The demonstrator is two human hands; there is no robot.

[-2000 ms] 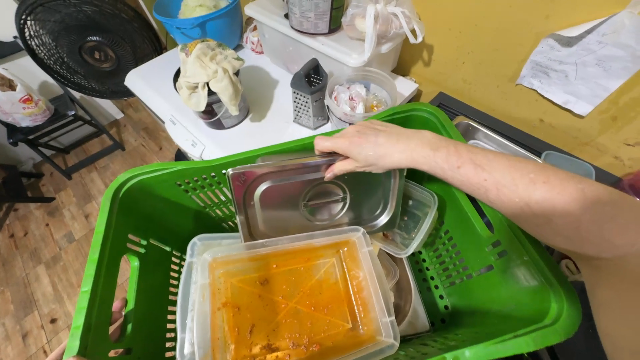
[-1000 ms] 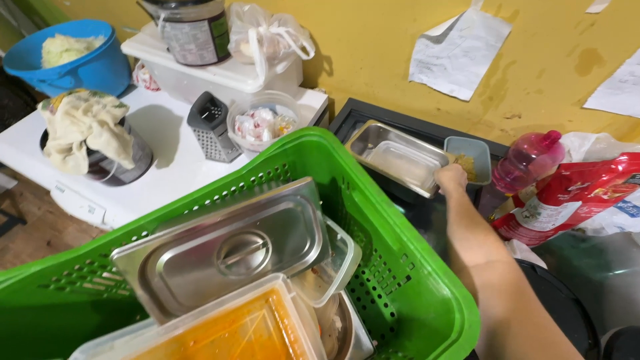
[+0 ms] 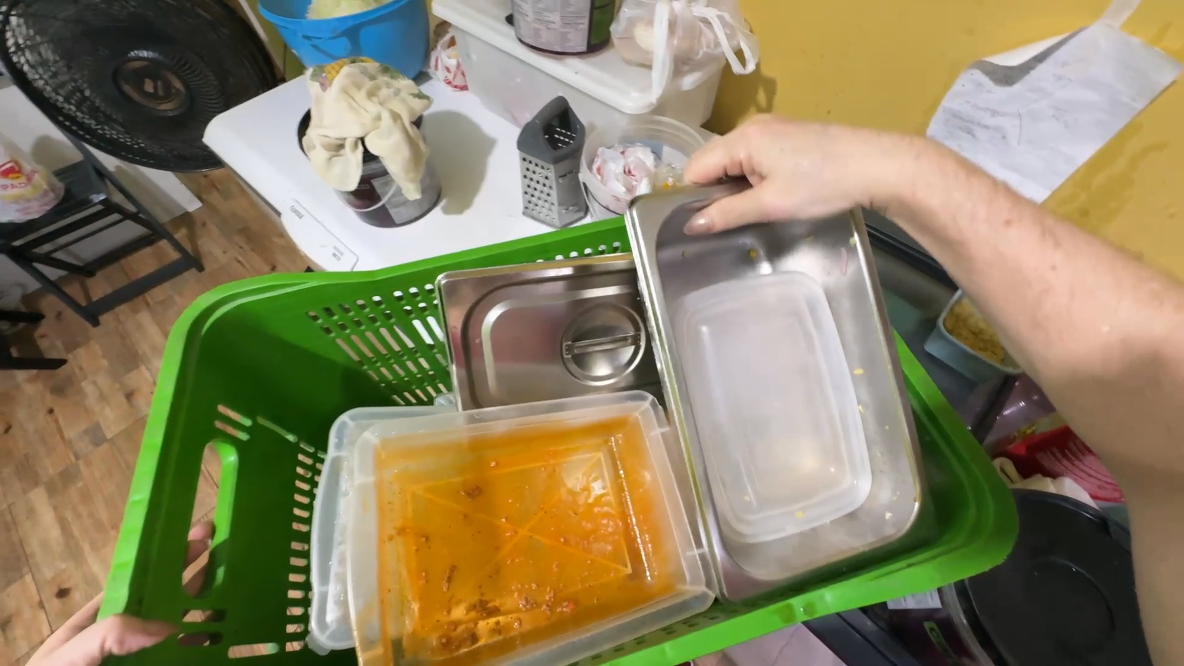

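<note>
My right hand [image 3: 786, 176] grips the upper rim of a stainless steel food pan [image 3: 888, 407], tilted over the right part of a green plastic basket [image 3: 240, 342]. A translucent plastic lid or shallow container [image 3: 777, 398] lies in that pan. My left hand [image 3: 116, 629] holds the basket's left end near its handle slot, partly hidden behind the wall. Inside the basket, a steel pan lid [image 3: 509, 342] with a recessed handle leans at the back, and a clear plastic container [image 3: 527, 527] stained with orange, oily residue lies in front.
A white table [image 3: 268, 166] behind the basket bears a grey box grater [image 3: 552, 166], a can draped with cloth [image 3: 365, 129], a tub of small bags [image 3: 638, 157] and a blue bowl [image 3: 356, 37]. A black fan [image 3: 139, 83] stands left; a small food container [image 3: 976, 333] is at right.
One second ago the steel pan stood on the dark surface right of the basket, with my right hand at its edge. Now my right hand holds it over the basket. The view has swung left.
</note>
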